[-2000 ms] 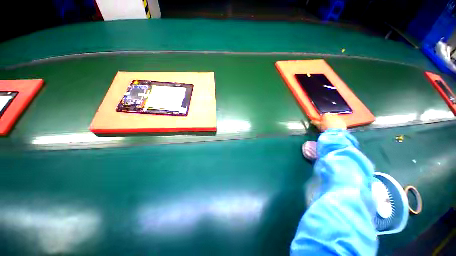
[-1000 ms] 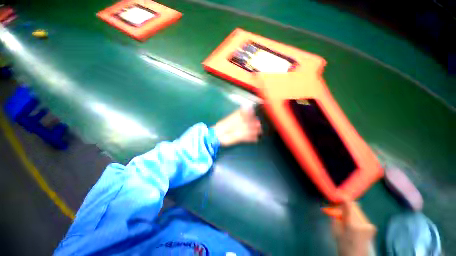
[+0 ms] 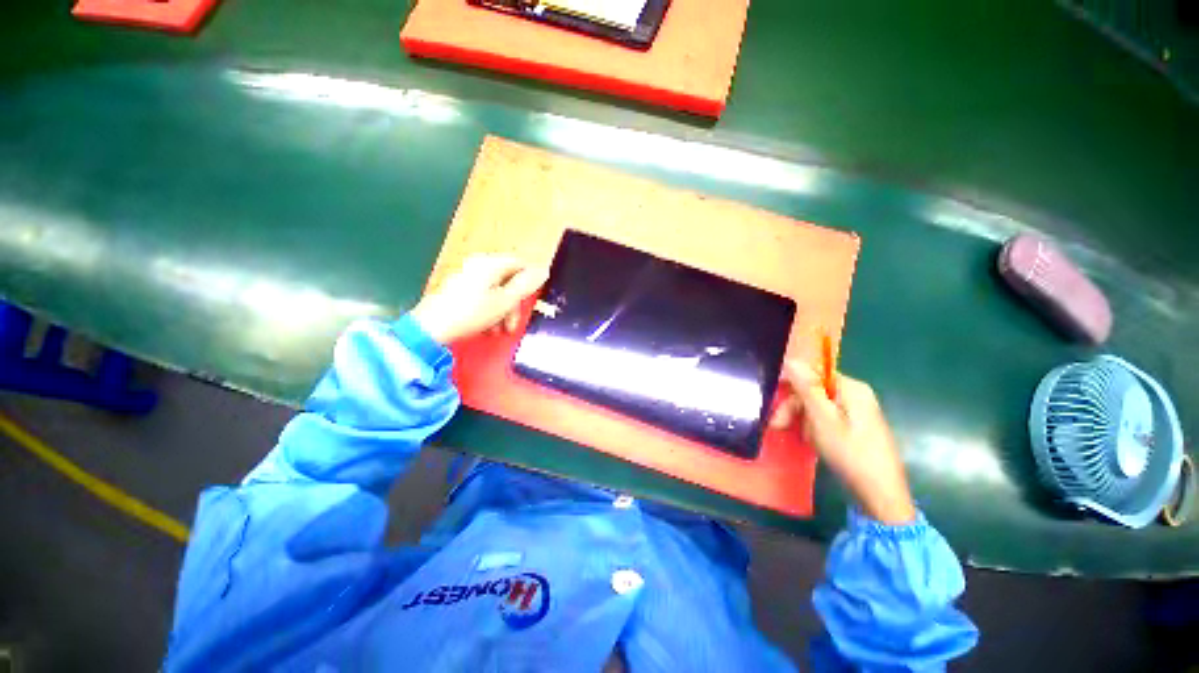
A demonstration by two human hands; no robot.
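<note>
A tablet (image 3: 658,345) lies with its plain dark screen up on a red-orange foam pad (image 3: 631,191) at the bench's front edge. My left hand (image 3: 484,297) holds the tablet's left edge between thumb and fingers. My right hand (image 3: 842,427) grips its right edge. A thin orange stick (image 3: 828,366) sticks up from my right hand. The fingertips under both edges are partly hidden.
Another pad (image 3: 565,63) behind bears an open tablet (image 3: 618,13), cut off by the frame. A further pad (image 3: 145,11) is at top left. At right are a pinkish-grey oblong case (image 3: 1056,289), a light-blue fan (image 3: 1108,438) and a tape roll (image 3: 1182,492). A blue stool (image 3: 79,368) stands lower left.
The pad with the dark-screen tablet has come off the line to right in front of me and turned. My left hand has moved onto the tablet, and both hands now hold its edges.
</note>
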